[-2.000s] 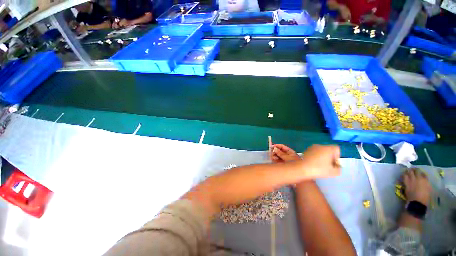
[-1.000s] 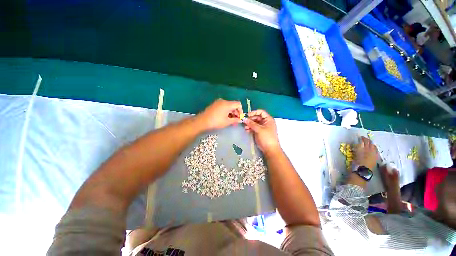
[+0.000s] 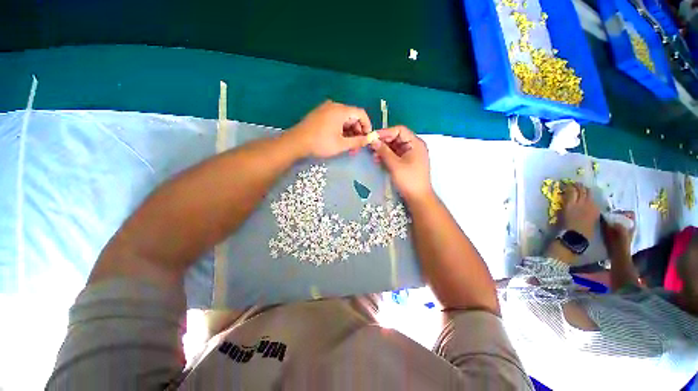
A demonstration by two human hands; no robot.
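My left hand [image 3: 333, 130] and my right hand [image 3: 403, 159] meet above the far part of the grey mat [image 3: 260, 279]. Their fingertips pinch a tiny yellow-white piece [image 3: 373, 138] between them; its shape is too small to tell. A loose, curved pile of small white star-like parts [image 3: 306, 225] lies on the mat, nearer to me than my hands. A dark green leaf-shaped patch [image 3: 361, 189] shows at the inner side of the pile.
The green belt [image 3: 229, 30] runs beyond the bench, with one small white piece [image 3: 413, 54] on it. A blue tray [image 3: 547, 76] holds yellow parts. A white ring [image 3: 526, 130] and white wad [image 3: 565, 135] lie beside it. A neighbour's hands [image 3: 579, 210] work at right.
The view has tilted down and shifted since the first frame. My arms, crossed in view then, are now apart with both hands together at the small piece. Since one second ago the hands stay together.
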